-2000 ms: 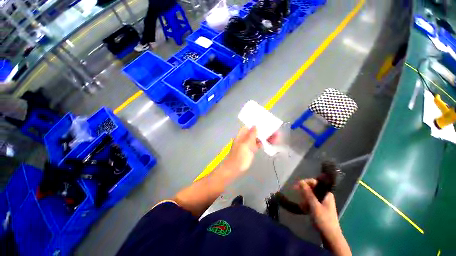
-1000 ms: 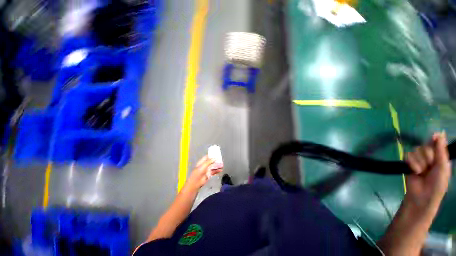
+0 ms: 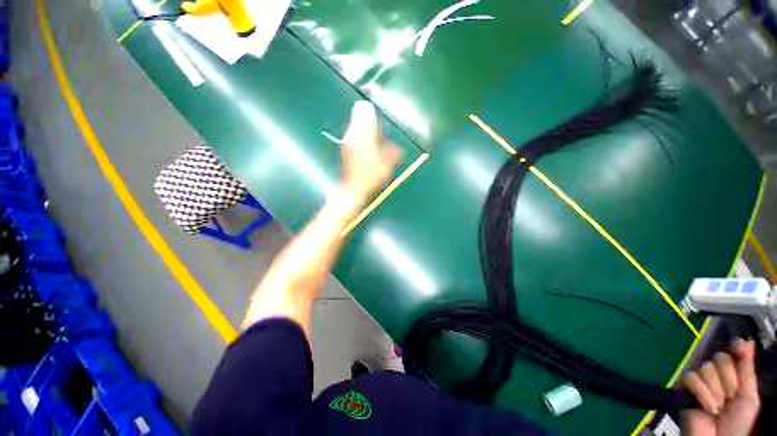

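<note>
A thick hank of black cables (image 3: 503,230) lies on the green bench, looped at the near side, its frayed ends spread at the upper right. My right hand (image 3: 722,387) is closed around the hank's other end at the bench's right edge. My left hand (image 3: 371,163) is stretched out over the bench and holds a small white piece (image 3: 363,117), somewhat blurred. The fingers partly hide this piece. A thin white strip (image 3: 333,138) shows beside that hand; whether it touches is unclear.
A yellow heat gun (image 3: 223,12) lies on white paper (image 3: 234,43). White strips (image 3: 451,21) lie at the back. A pale roll (image 3: 562,398) and a white block (image 3: 729,294) are near the right hand. A checked stool (image 3: 198,189) and blue crates (image 3: 72,332) stand left.
The view has swung from the floor and crates to the bench. The cable hank now lies spread on the bench, its end still in my right hand. My left hand has moved over the bench with the white piece.
</note>
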